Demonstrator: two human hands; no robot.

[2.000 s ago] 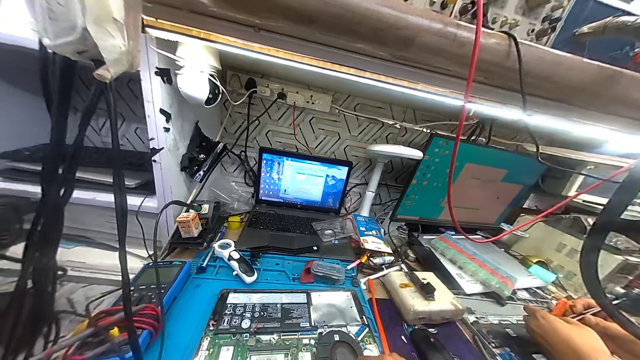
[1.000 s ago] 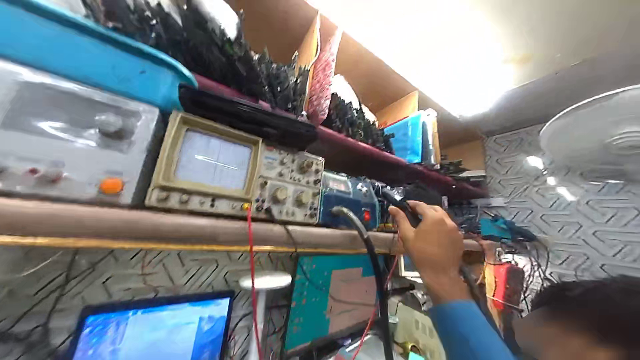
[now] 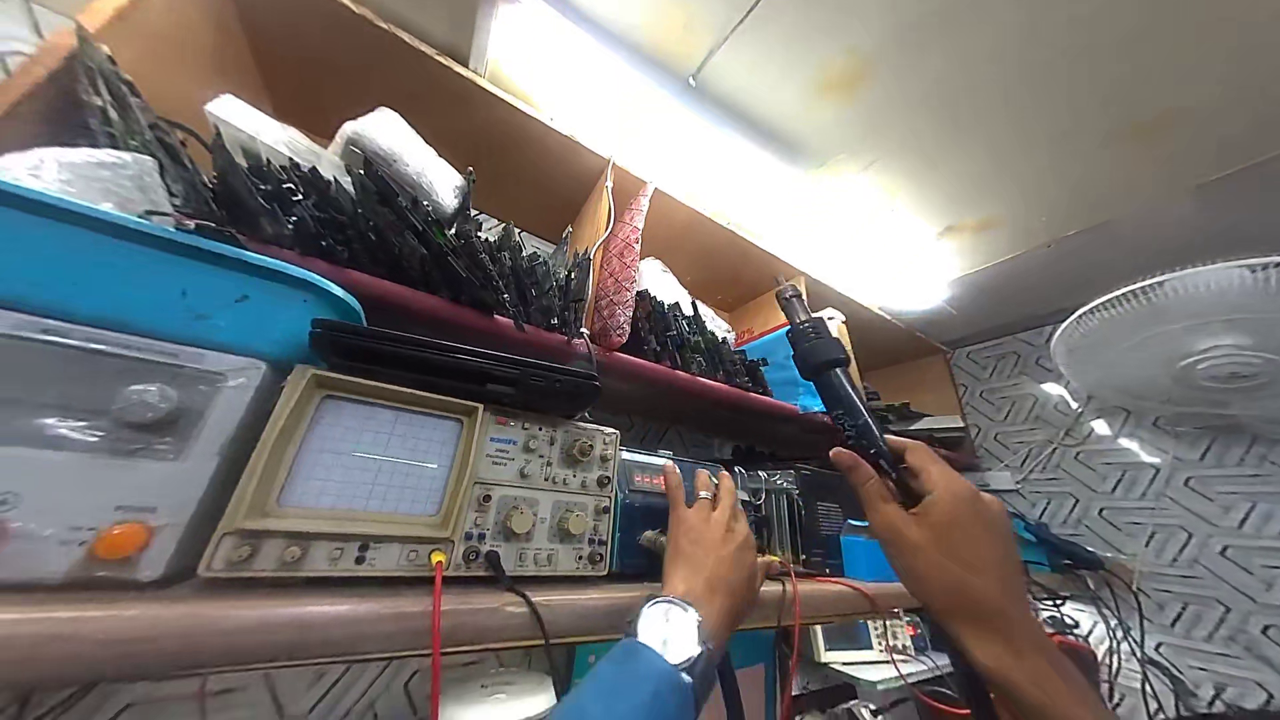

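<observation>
My left hand point(image 3: 712, 545), with a ring and a wristwatch point(image 3: 670, 630), reaches up to the front of a blue hot air rework station point(image 3: 640, 480) with a red lit display. Its fingers are spread over the panel; the exact contact is hidden. My right hand point(image 3: 940, 530) grips the black hot air gun handle point(image 3: 840, 390), whose metal nozzle points up and to the left. Left of the station stands a beige oscilloscope point(image 3: 400, 475), its screen showing a bright, slightly slanted line.
A grey instrument point(image 3: 120, 450) with an orange switch and a blue tray point(image 3: 170, 270) are at left. A black laptop-like device point(image 3: 450, 365) lies on the oscilloscope. Circuit boards point(image 3: 400, 230) fill the shelf above. Red cables point(image 3: 437, 630) hang down. A white fan point(image 3: 1190, 340) is at right.
The view has swung up from the bench to the instrument shelf. One second ago a single hand was at the station; now the left hand is there and the right holds up the hot air handle.
</observation>
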